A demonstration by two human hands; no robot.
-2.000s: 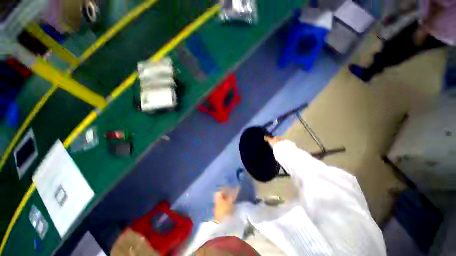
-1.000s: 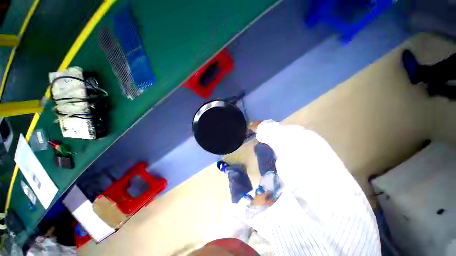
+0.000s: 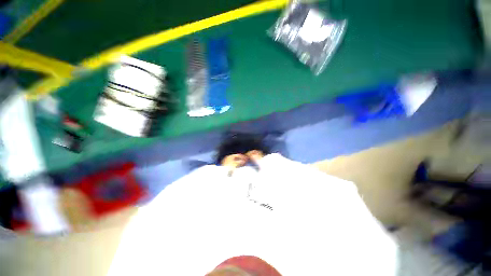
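Observation:
The round stool's black seat [image 3: 240,142] is blurred, just below the bench edge and in front of my body. My left hand [image 3: 235,160] and my right hand [image 3: 255,155] are close together on its near edge and appear to hold it. My fingertips are hidden and my white sleeves cover the forearms. Dark parts of the stool show on both sides of the seat, but its legs cannot be made out clearly.
The green bench [image 3: 258,81] holds a white cable-wrapped unit [image 3: 132,96], a silvery strip [image 3: 196,78], a blue mesh strip [image 3: 218,75] and bagged parts [image 3: 311,35]. A red stool [image 3: 113,188] is at lower left, a blue stool [image 3: 374,104] at right. A person's dark-clothed leg shows far right.
The view has turned towards the bench. The stool seat now lies by the bench edge in front of me. My left hand has come up to the seat beside my right.

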